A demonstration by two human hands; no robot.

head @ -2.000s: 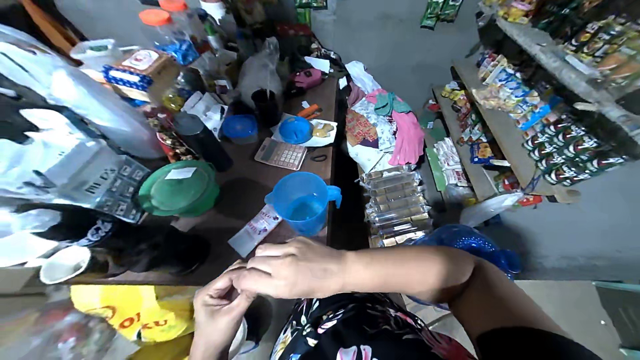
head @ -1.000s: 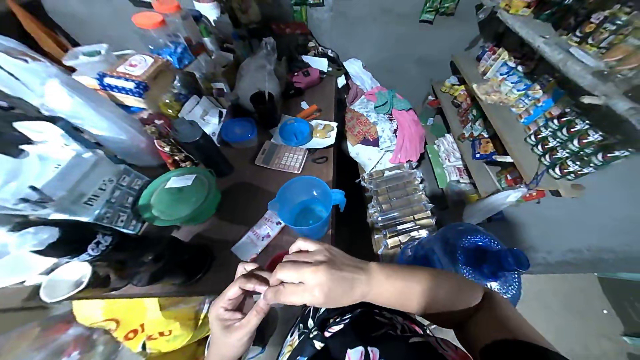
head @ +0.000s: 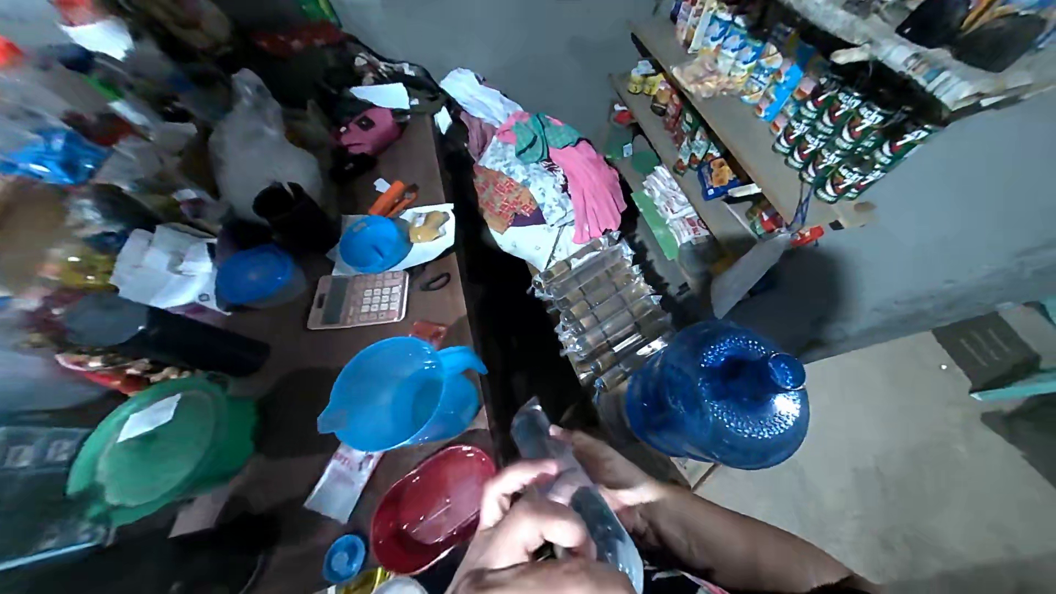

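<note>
My left hand [head: 528,536], low in the view, has its fingers curled against a clear plastic bag or wrapper [head: 582,503]. My right hand [head: 606,470] grips the same plastic from the other side. Left of both hands lies a red plastic dish [head: 433,507]. Beyond it a blue plastic measuring jug [head: 388,392] stands on the dark table. A small printed packet [head: 344,483] lies between jug and dish, and a blue cap [head: 344,558] is at the dish's lower left.
A pink calculator [head: 359,299], a green lidded tub [head: 165,450] and a black cylindrical container [head: 198,338] crowd the table. Right of it are a pile of clothes [head: 536,177], clear-wrapped rolls [head: 610,313] and a large blue water bottle [head: 718,396]. Shelves [head: 701,91] hold packaged goods.
The long clear plastic now shows between my hands, which were close together at the table edge before. The red dish is now in full view. The view has shifted.
</note>
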